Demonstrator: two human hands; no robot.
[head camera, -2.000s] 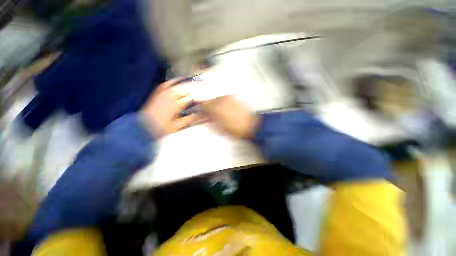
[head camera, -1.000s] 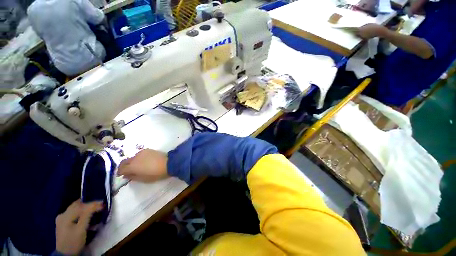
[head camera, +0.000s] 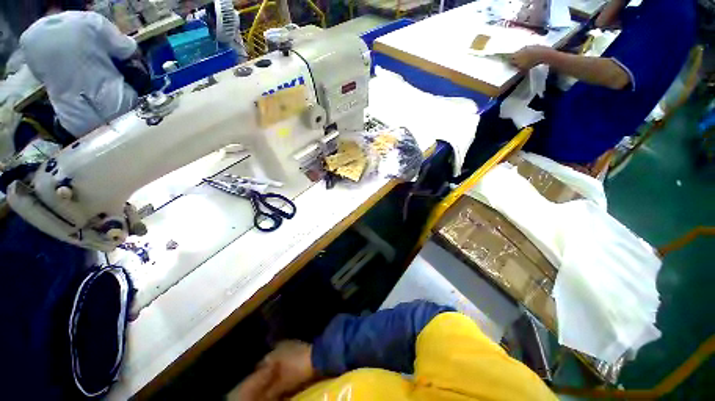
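Observation:
The navy garment (head camera: 27, 274) lies at the left end of the machine table. Its opening, edged by a white-striped band (head camera: 125, 313), forms a long oval loop in front of the needle end of the off-white sewing machine (head camera: 196, 102). No hand touches it. My right hand (head camera: 288, 366) is low at the bottom edge, off the table near my lap, blurred; its fingers and any held thing are unclear. A second blurred skin patch at the bottom edge may be my left hand, but it is cut off and I cannot tell.
Black-handled scissors (head camera: 270, 210) lie right of the needle. A plastic bag with tan pieces (head camera: 392, 153) lies by the machine's base. A yellow-handled trolley (head camera: 478, 176) carries cardboard and white cloth (head camera: 604, 274) at right. A person in blue (head camera: 619, 86) works at another table; another person sits upper left.
Both hands have left the striped band; my right hand has moved down to the bottom edge. The loop now lies untouched. The view has shifted, so the machine sits further left.

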